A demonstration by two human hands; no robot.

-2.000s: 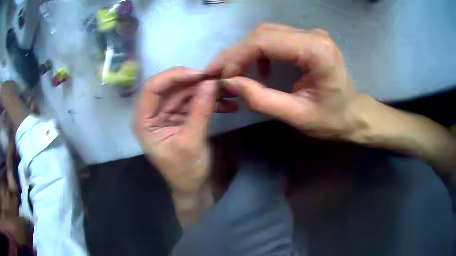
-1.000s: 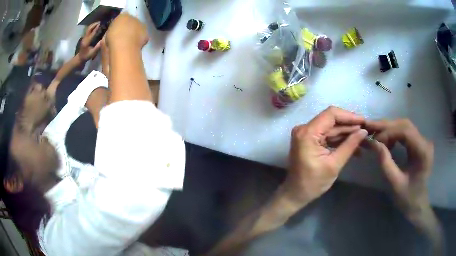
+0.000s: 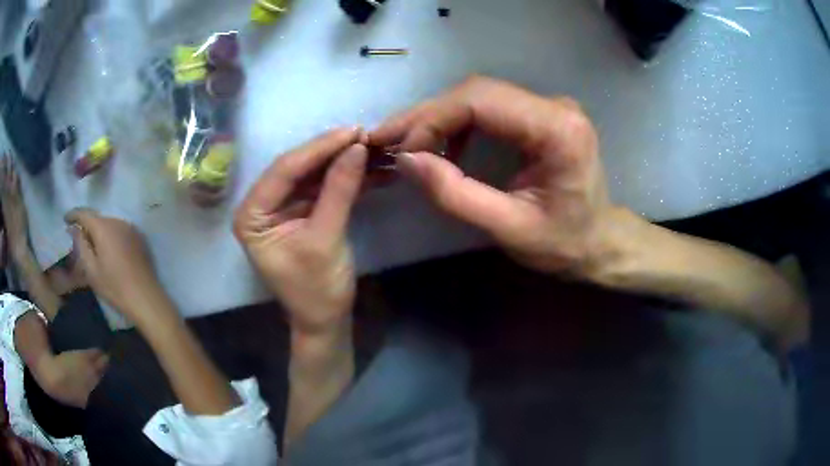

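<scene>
My left hand [image 3: 309, 218] and my right hand [image 3: 519, 173] meet fingertip to fingertip above the front edge of the white sheet. My left thumb and index finger pinch something tiny and dark, mostly hidden. Thin short wires [image 3: 389, 153] run from there to my right thumb and index finger, which hold their other end. Their colour cannot be told. A wired connector [image 3: 382, 52] with a dark end and a yellowish wire lies on the sheet beyond my hands.
A clear bag of yellow, red and black wire bundles [image 3: 202, 118] lies at left. A yellow-and-red bundle [image 3: 94, 157], black bundle [image 3: 65, 138], yellow bundle [image 3: 269, 11], black bundle [image 3: 362, 9], black speck [image 3: 444, 12] and dark bag [image 3: 646, 23] lie around. A neighbour's hand [image 3: 114, 259] is at lower left.
The view has swung right since one second ago, so my hands and the bag appear further left. The neighbour's arm has lowered toward the sheet's edge. My fingertips still meet around the small piece.
</scene>
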